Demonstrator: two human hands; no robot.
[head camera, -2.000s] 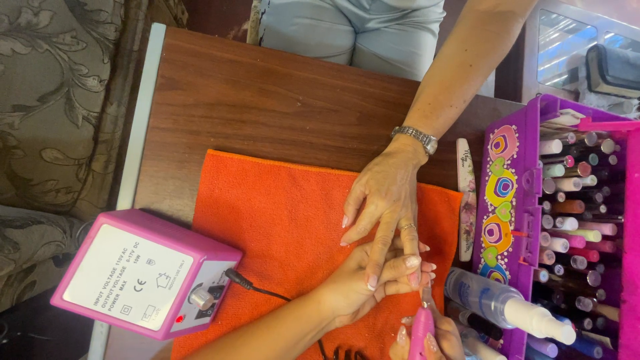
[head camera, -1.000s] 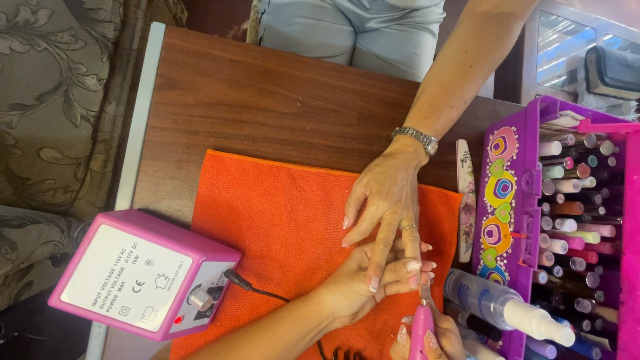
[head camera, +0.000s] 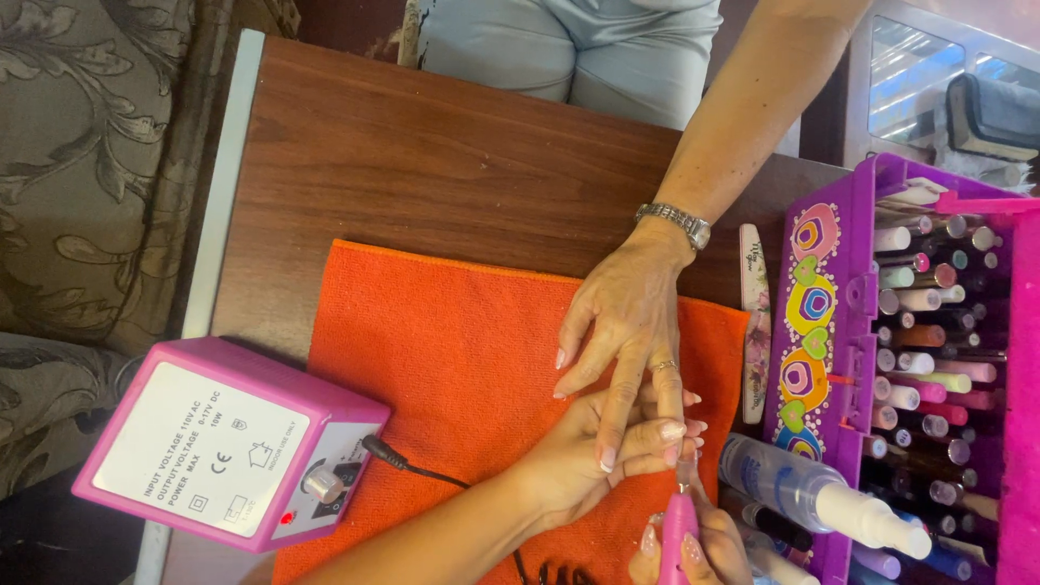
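My left hand (head camera: 597, 443) comes in from the bottom and holds the fingers of another person's hand (head camera: 634, 317), which reaches from the top right with a metal watch (head camera: 674, 223) and a ring. In my right hand (head camera: 707, 540) is a pink electric nail drill handpiece (head camera: 678, 536), its metal tip at the other person's fingertip. Both my hands are over an orange towel (head camera: 439, 349). The pink drill control box (head camera: 268, 447), its red light on, stands at the left with a black cord plugged in.
A purple case (head camera: 857, 325) full of nail polish bottles stands at the right. Beside it lie a floral nail file (head camera: 756, 333) and a clear spray bottle (head camera: 772, 479). The brown wooden table (head camera: 447, 154) has a pale edge at left; a patterned sofa (head camera: 73, 187) is beyond it.
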